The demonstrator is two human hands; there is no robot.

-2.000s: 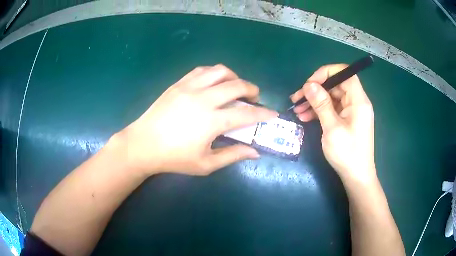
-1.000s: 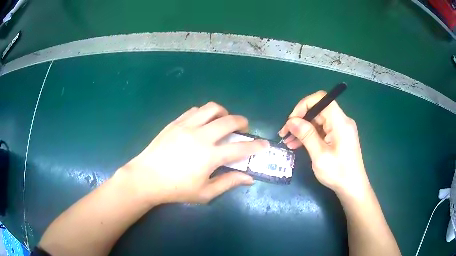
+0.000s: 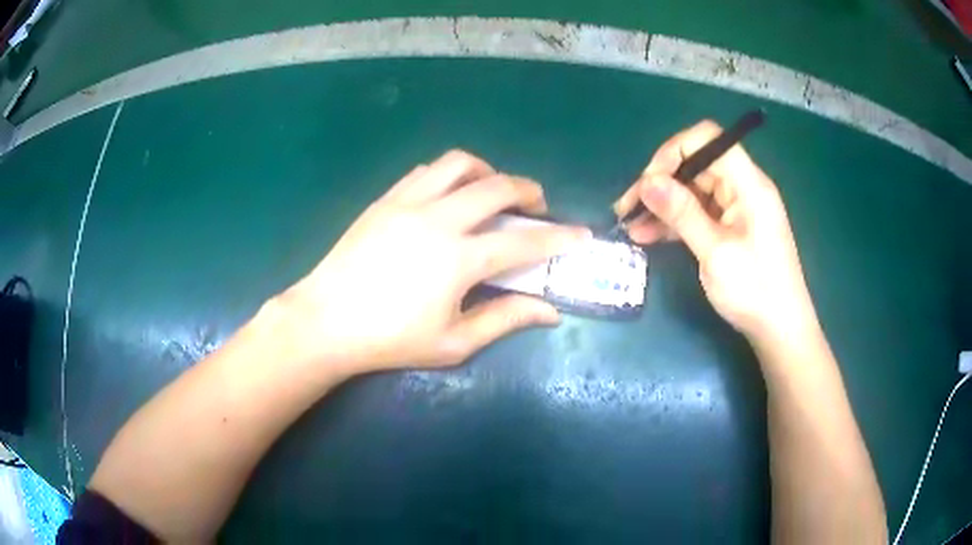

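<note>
A dark-edged phone unit [image 3: 599,311] lies on the green surface, its right end uncovered. Its circuit board [image 3: 597,277] is glared nearly white with small dark and bluish spots. A pale flat section [image 3: 522,279] shows between my left fingers. My left hand [image 3: 426,271] holds the unit, fingers over its top and far edge, thumb at the near edge. My right hand [image 3: 709,218] grips black tweezers [image 3: 712,151] like a pen. Their fine tip is at the board's far edge; whether it touches cannot be told.
A scuffed pale strip [image 3: 512,38] curves across the far side of the green surface. A thin white line [image 3: 81,256] runs down the left. A dark object [image 3: 15,357] is at the left edge. A white cable [image 3: 929,458] is at right. Small dark bars lie at both far corners.
The view has shifted, so hands and unit appear higher than one second ago. My left hand still holds the unit and my right hand still grips the tweezers, tip near the same edge.
</note>
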